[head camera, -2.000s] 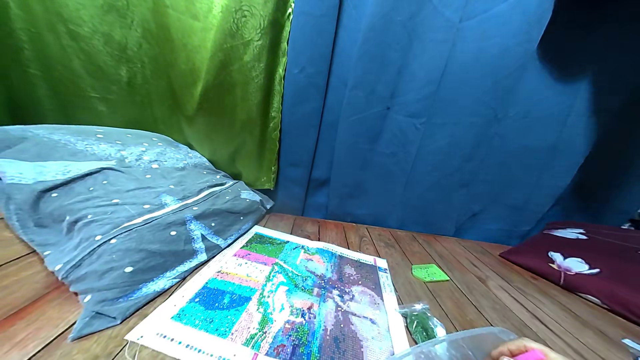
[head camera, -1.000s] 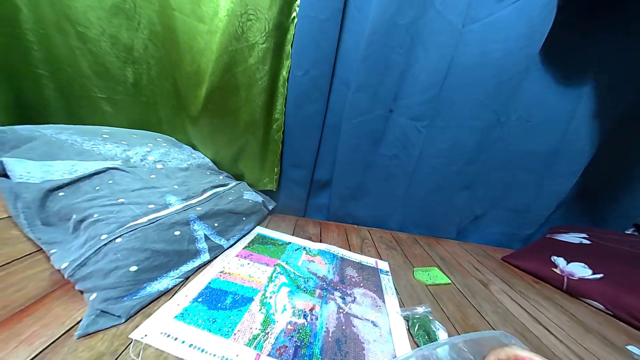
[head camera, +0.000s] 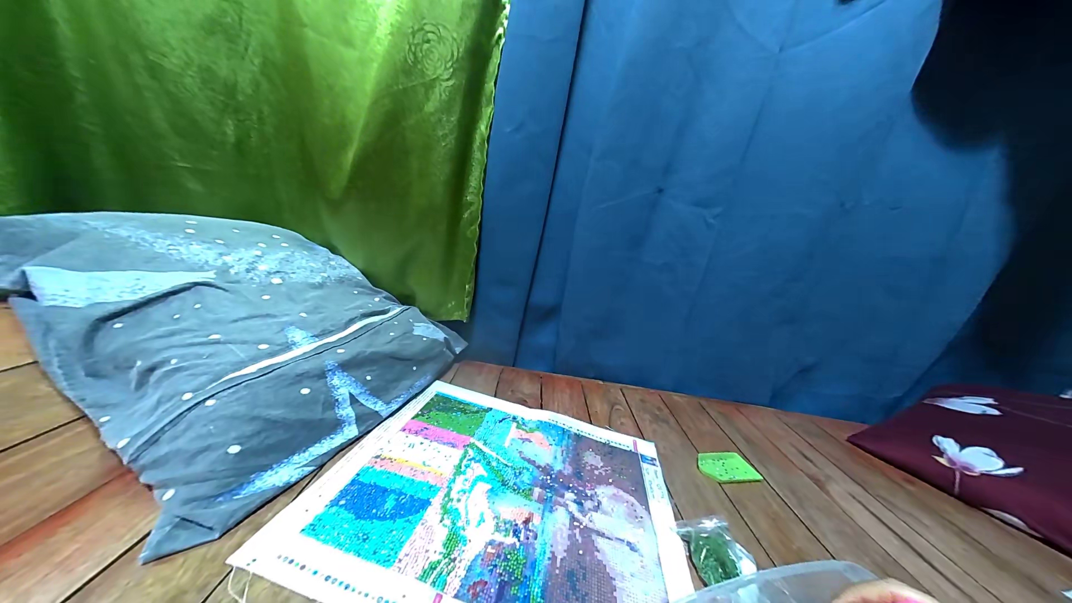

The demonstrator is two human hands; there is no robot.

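Note:
A small part of one hand, which looks like my right hand point(head camera: 883, 592), shows at the bottom edge, against the rim of a clear plastic container point(head camera: 783, 578); its fingers are mostly cut off by the frame. My left hand is out of view. Left of the container lies a diamond painting canvas point(head camera: 502, 511) with a white border, largely covered in coloured beads. A clear bag of green beads point(head camera: 716, 554) rests between the canvas and the container. Farther back on the wooden floor is a small light green tray point(head camera: 729, 467) with specks on it.
A grey patterned pillow point(head camera: 276, 368) lies to the left, close to the canvas. A maroon pillow with white flowers point(head camera: 971, 461) is at the right. Green point(head camera: 251, 126) and blue curtains point(head camera: 720, 209) hang behind the plank floor point(head camera: 796, 494).
The hand at the bottom right has dropped lower in the frame, and the pink thing beside it two seconds ago is no longer visible. Canvas, bag and green tray have stayed put.

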